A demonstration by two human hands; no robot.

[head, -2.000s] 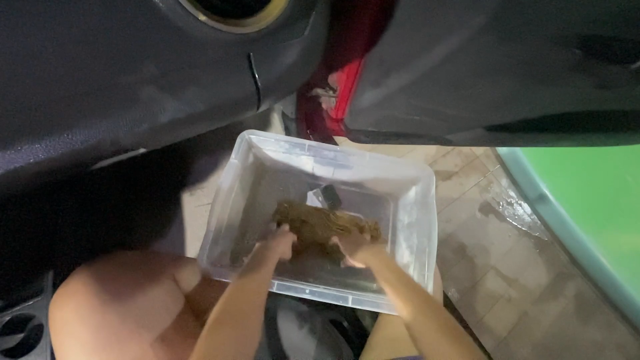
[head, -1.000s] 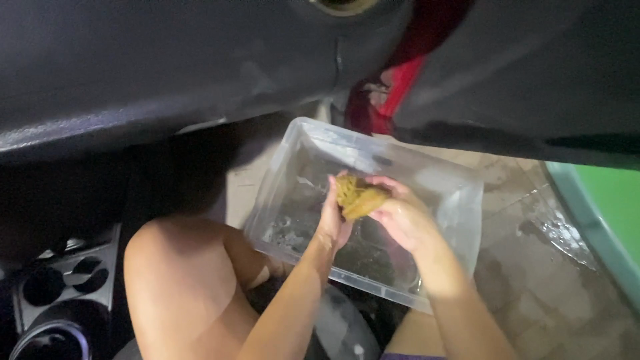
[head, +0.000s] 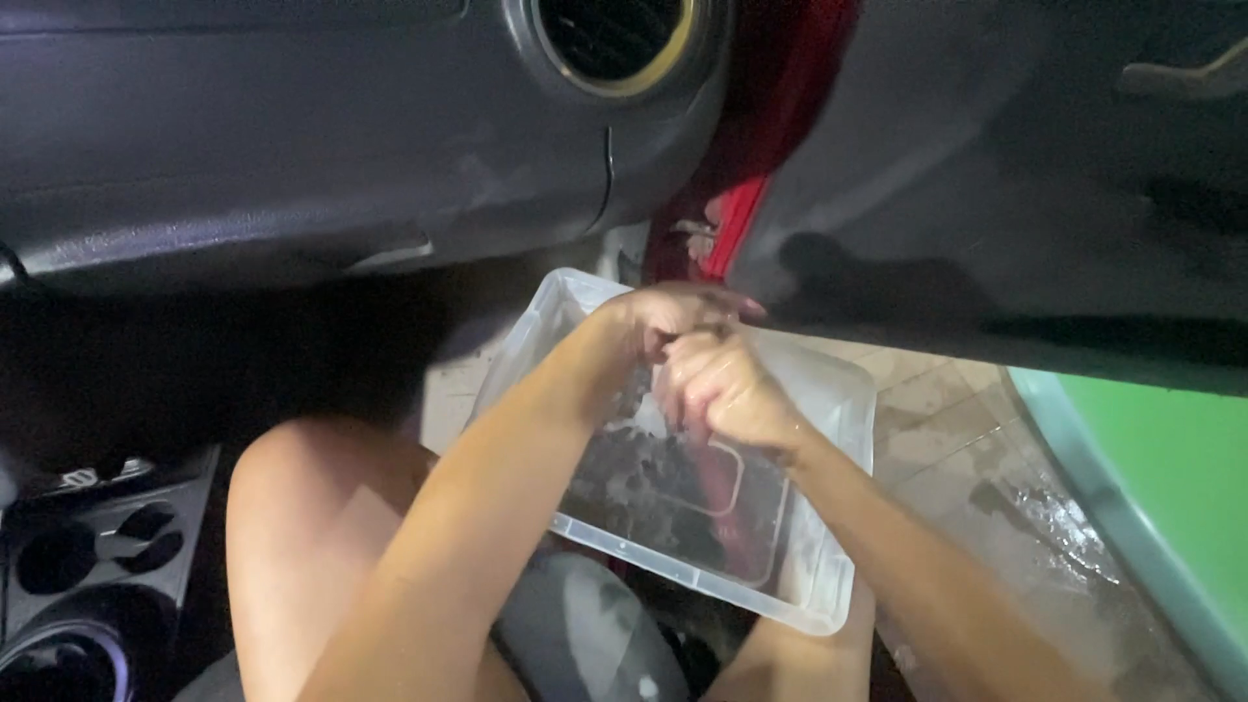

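Note:
My left hand (head: 687, 317) reaches over the far side of a clear plastic bin (head: 643, 563), its fingers blurred. Just below and against it, my right hand (head: 717, 385) is wet, with its fingers curled. The brown-yellow cloth of the earlier frames does not show, and whether it is inside my hands cannot be told. Both hands are above the bin, which rests at my legs, slightly tilted. Water (head: 624, 478) with ripples and bubbles shows in the bin.
A dark car dashboard (head: 244, 146) with a round air vent (head: 614, 44) is ahead. An opened car door (head: 926, 195) stands at the right, beside a red door frame (head: 741, 219). Wet paving (head: 975, 487) and a green basin-like object (head: 1160, 487) lie outside. Cup holders (head: 97, 556) are at the left.
Both hands were low in the bin on the brown cloth, then lifted it bunched up. Now they are pressed together near the bin's far side and the cloth is out of sight.

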